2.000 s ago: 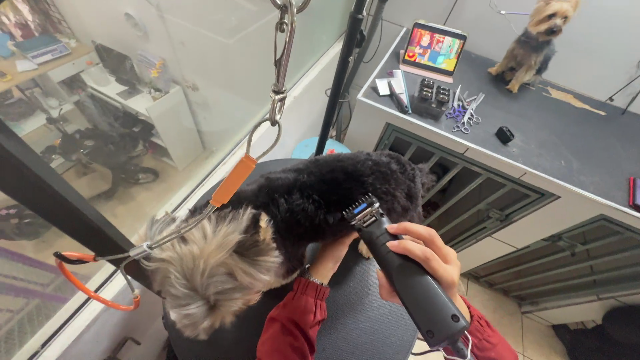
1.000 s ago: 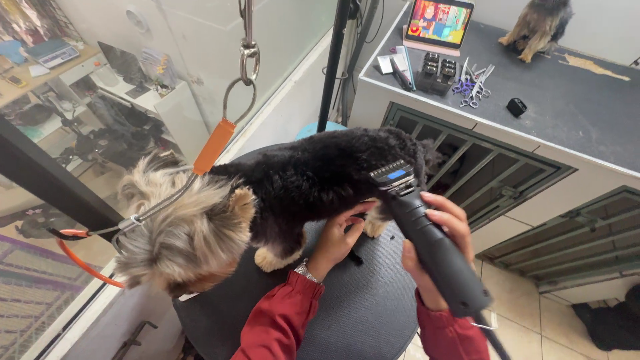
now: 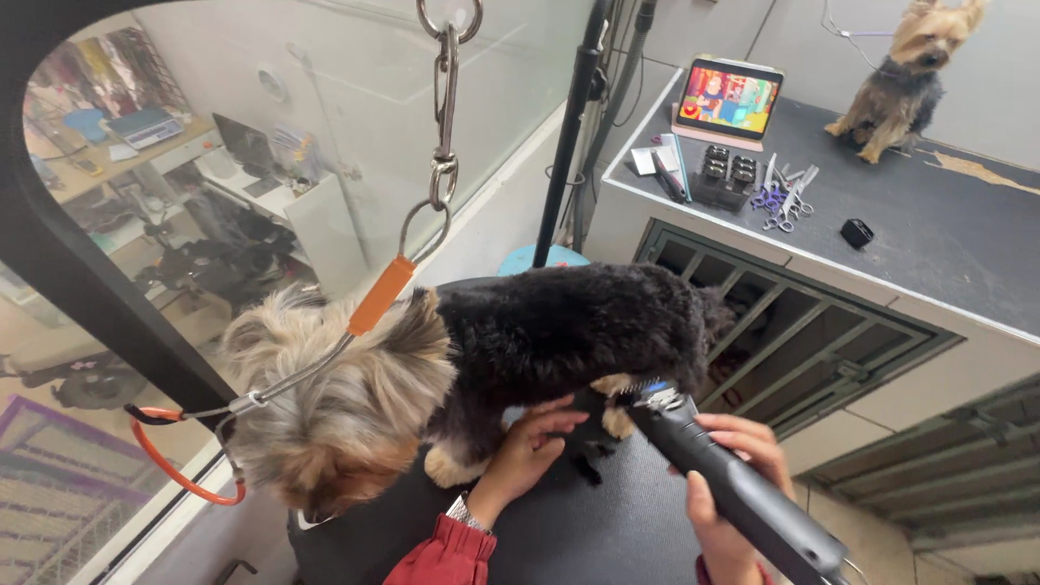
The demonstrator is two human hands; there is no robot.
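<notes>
A small long-haired dog (image 3: 569, 325) with a black trimmed back and a tan-grey head stands on a black grooming table (image 3: 601, 520). My right hand (image 3: 739, 479) holds black electric clippers (image 3: 731, 479), whose metal comb attachment lies beside the dog's hind leg. Under the belly, my left hand (image 3: 528, 455) has its fingers spread, the fingertips partly hidden by the dog; whether they touch it I cannot tell. Black hair clippings (image 3: 587, 467) lie between the hands. A steel cable loop with an orange sleeve (image 3: 382, 295) hangs from a chain over the dog's neck.
On the grey counter (image 3: 934, 236) are a tablet (image 3: 729, 99), a case of clipper combs (image 3: 725, 179), several scissors (image 3: 786, 195), a black clipper attachment (image 3: 856, 233) and a seated second dog (image 3: 902, 89). Barred cage doors (image 3: 780, 325) sit below. A black post (image 3: 573, 138) rises behind the table.
The clippers have moved from the top of the dog's rump down to beside its hind leg. My left hand's fingers have spread beneath the belly.
</notes>
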